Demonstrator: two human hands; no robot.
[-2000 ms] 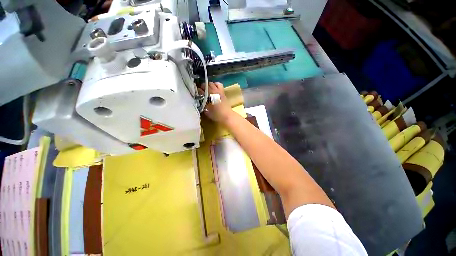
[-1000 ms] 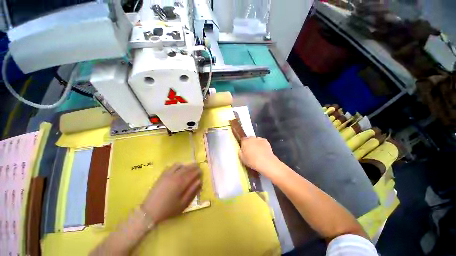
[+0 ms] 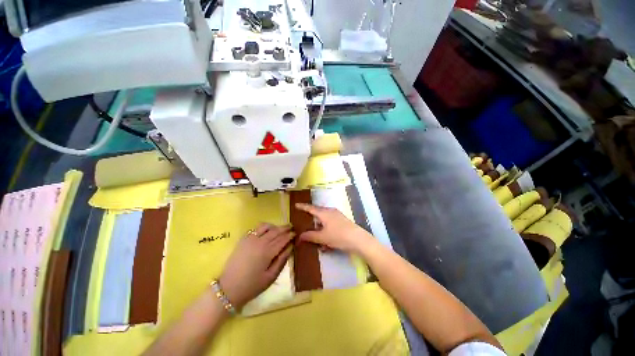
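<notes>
A brown strip (image 3: 307, 268) lies upright along the right side of the yellow template flap (image 3: 202, 257), over part of a pale window (image 3: 339, 270). My right hand (image 3: 333, 229) presses on the strip with fingers spread. My left hand (image 3: 257, 263) lies on the flap, its fingertips at the strip's left edge. Neither hand visibly grips it. A second brown strip (image 3: 148, 268) lies left of the flap beside another pale window (image 3: 120, 268). A yellow panel (image 3: 327, 327) covers the near side.
The white sewing head (image 3: 259, 132) stands just behind the flap. A yellow roll (image 3: 132, 169) lies at the template's back left. Loose brown strips (image 3: 56, 299) lie on a printed sheet (image 3: 19, 264) at far left. Rolled yellow panels (image 3: 526, 208) hang at the right beyond the dark table (image 3: 445, 222).
My right hand has brought a brown strip from the template's right side leftward onto the flap's right edge. My left hand has moved up beside it. The camera view has shifted.
</notes>
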